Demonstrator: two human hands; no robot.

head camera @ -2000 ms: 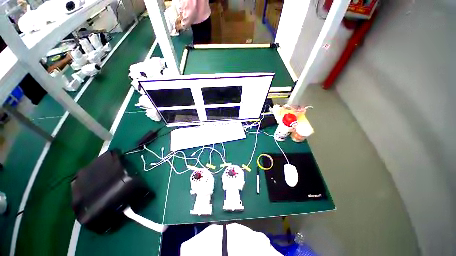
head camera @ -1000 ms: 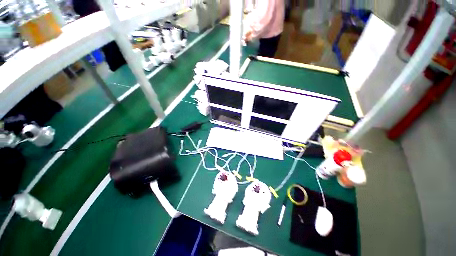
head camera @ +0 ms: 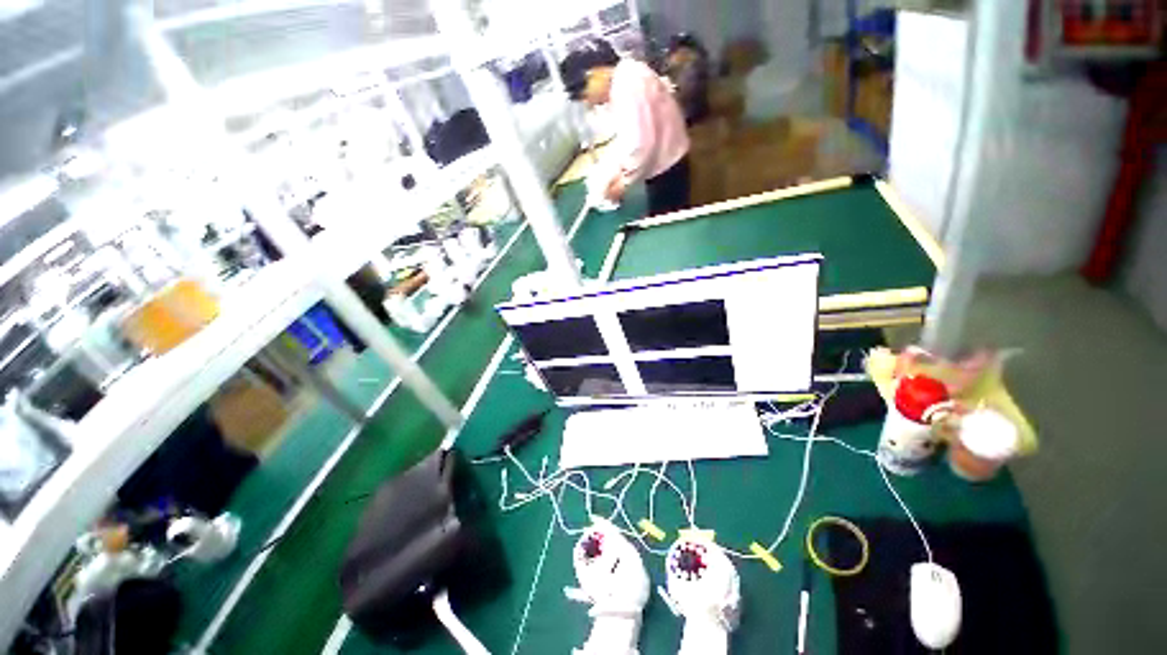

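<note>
Two white security cameras, a left one (head camera: 612, 578) and a right one (head camera: 703, 590), stand side by side on the green bench (head camera: 512, 563), their feet near or past the lower edge of the picture. Each round head has a dark lens ringed by dots. Thin white cables (head camera: 602, 493) with yellow tags lie between them and the white keyboard (head camera: 663, 434). The monitor (head camera: 672, 335) behind shows four dark panes. Neither of my hands is in view.
Black box-shaped thing (head camera: 416, 544) at left with a white strip. Mouse (head camera: 936, 605) on a black pad (head camera: 883, 601), tape roll (head camera: 837, 546), pen (head camera: 802, 622). Red-topped bottle (head camera: 911, 429) and cup (head camera: 983, 444) at right. A person in pink (head camera: 644, 122) stands beyond. Conveyor with cameras at left.
The view has swung left and then tilted up, so the cameras sit lower in the picture and more of the hall shows. The bench things look unmoved.
</note>
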